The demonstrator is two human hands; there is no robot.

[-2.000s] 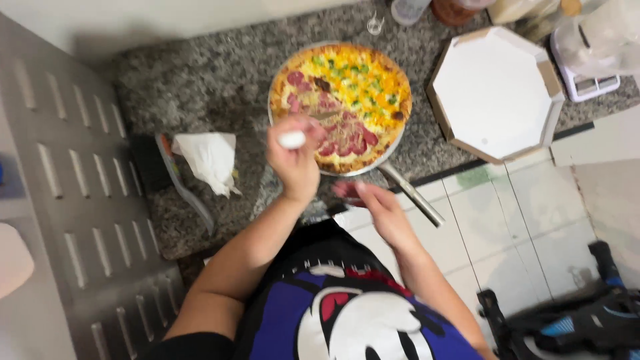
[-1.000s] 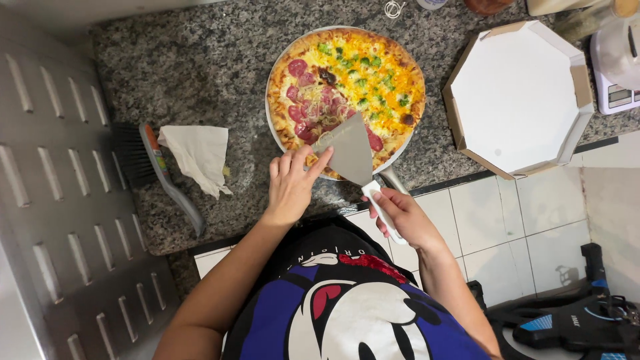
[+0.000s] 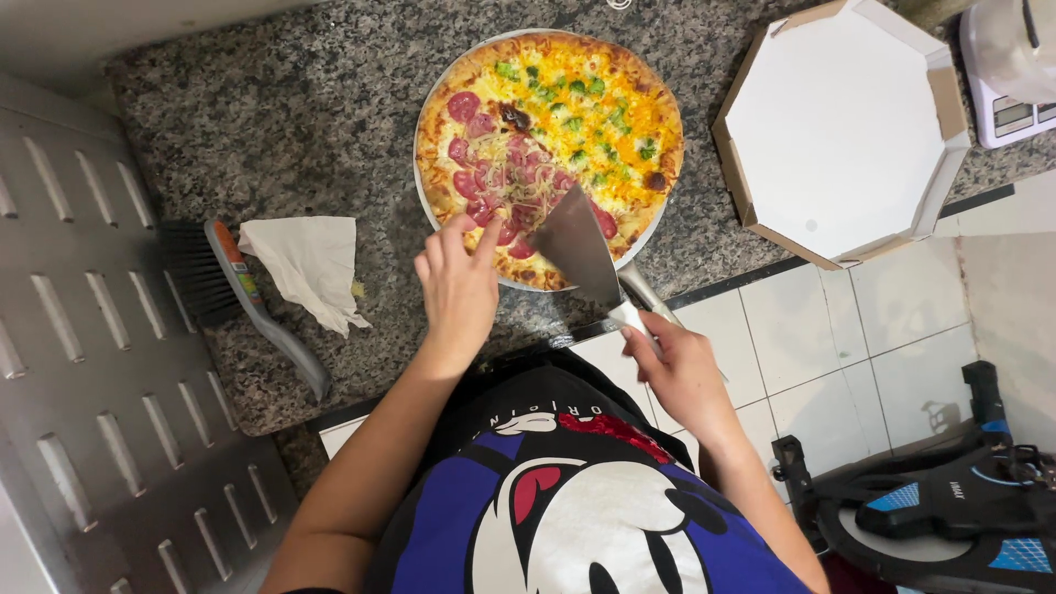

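Observation:
A pizza lies on a round metal pan with a handle, one part topped with broccoli and yellow cheese, the other with sliced sausage and onion. My right hand grips the white handle of a wide metal spatula, whose blade is over the sausage part near the lower edge. My left hand has its fingertips at the crust and sausage slices at the pizza's lower left; whether they pinch anything cannot be told.
An open octagonal cardboard pizza box sits at the right on the granite counter, beside a kitchen scale. At the left lie a crumpled paper napkin and a bristle brush. A slotted metal panel stands at far left.
Two seconds ago my left hand held a white thing above the pizza. By one second ago the spatula was in my right hand; its blade has since stayed over the sausage part.

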